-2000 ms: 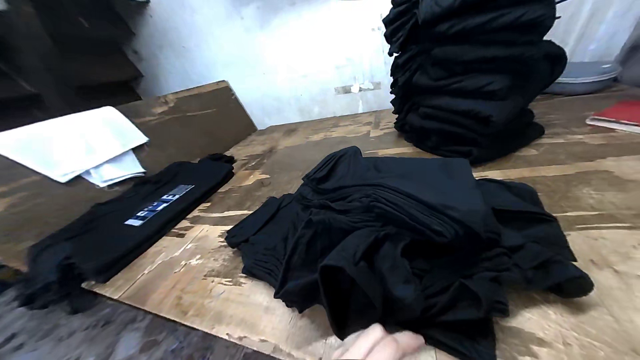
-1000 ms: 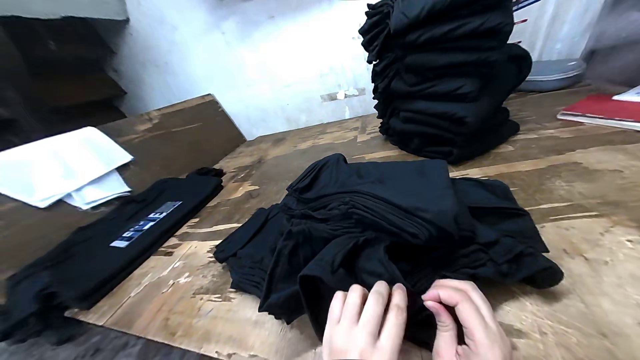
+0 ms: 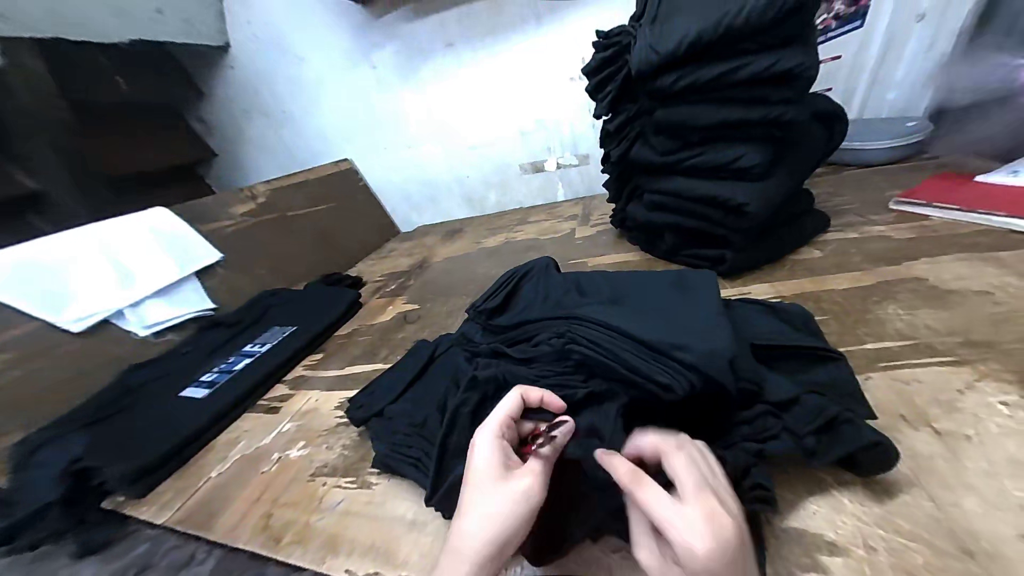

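Note:
A heap of black garments point(image 3: 608, 320) lies on the worn wooden table in the middle of the head view, with folded layers on top. My left hand point(image 3: 512, 472) is over its near side, fingers curled around a small red-handled tool with a pointed metal tip point(image 3: 544, 436), perhaps thread snips. Just to the right, my right hand point(image 3: 680, 496) is at the black cloth, thumb and fingers bent close together and partly blurred. Whether it pinches cloth or a thread cannot be told.
A tall stack of folded black garments point(image 3: 712, 144) stands at the back right, beside a grey lidded container point(image 3: 884, 140) and a red book or folder point(image 3: 960, 196). At left lie black garments with a printed panel point(image 3: 240, 360) and folded white cloth or paper point(image 3: 104, 264). The table's edge point(image 3: 216, 548) runs along the lower left.
One second ago both hands lay on the near cloth, with no tool visible. Now the red-handled tool shows in my left hand, and both hands are raised more into view.

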